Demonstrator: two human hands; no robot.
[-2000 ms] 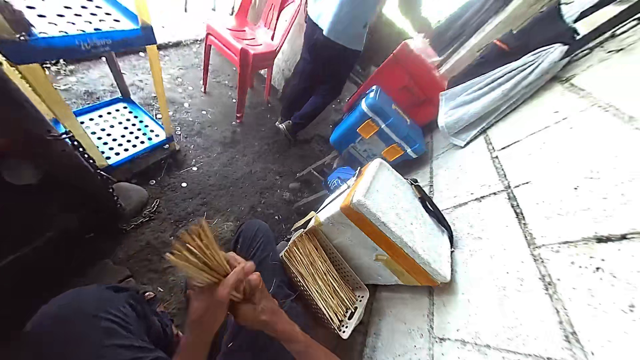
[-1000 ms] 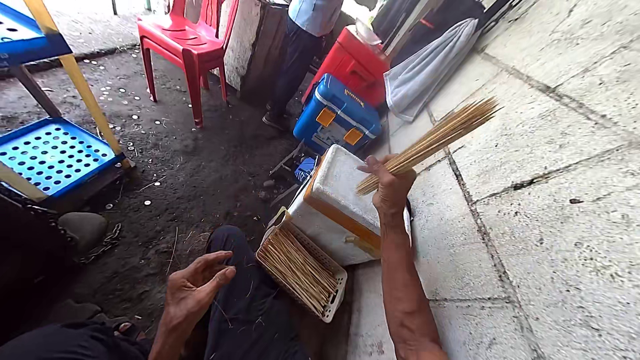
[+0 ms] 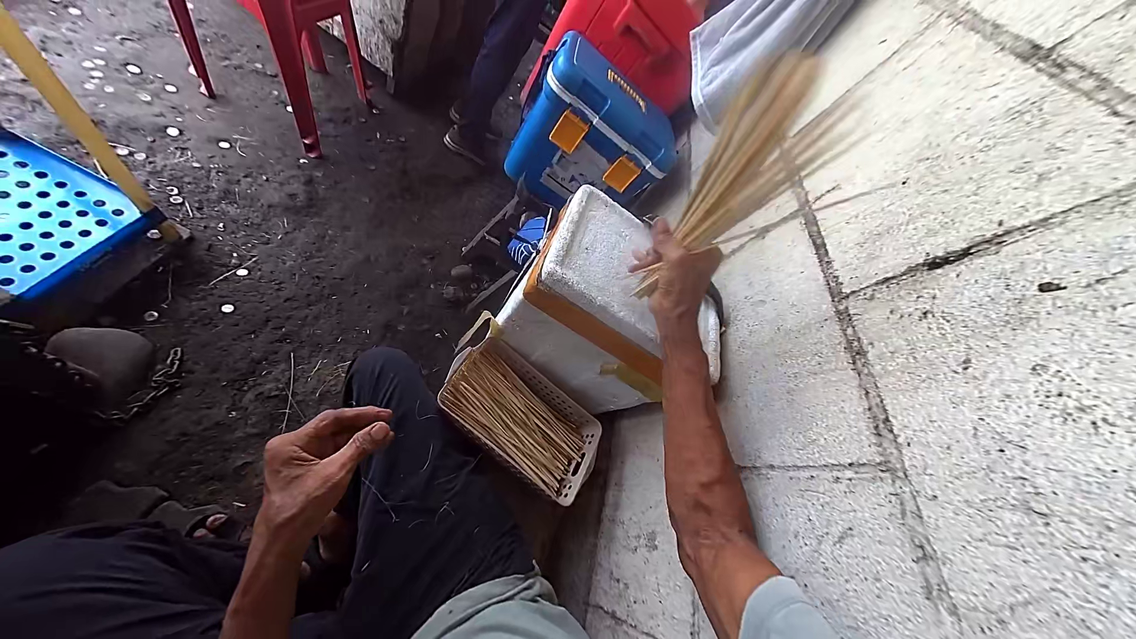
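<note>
My right hand (image 3: 679, 271) grips a bundle of thin wooden sticks (image 3: 741, 160) near its lower end, above a white foam box (image 3: 595, 248) with orange tape. The sticks fan up to the right and their far ends are blurred. My left hand (image 3: 324, 461) is over my left side near my knee, fingers apart and curved, with nothing in it. Between my hands, a perforated plastic basket (image 3: 581, 470) full of similar sticks (image 3: 515, 417) stands tilted against the foam box.
Behind the foam box are a blue cooler (image 3: 590, 124) with orange latches and a red cooler (image 3: 635, 44). A person's leg (image 3: 501, 71) and a red plastic chair (image 3: 297, 80) are beyond. A blue perforated shelf (image 3: 62, 213) stands left; a block wall (image 3: 1003, 355) runs along the right.
Two seconds ago both hands were together at the bundle; since then they have parted, and my right hand has carried it rightward over the foam box. The bundle has become more upright and spread since one second ago.
</note>
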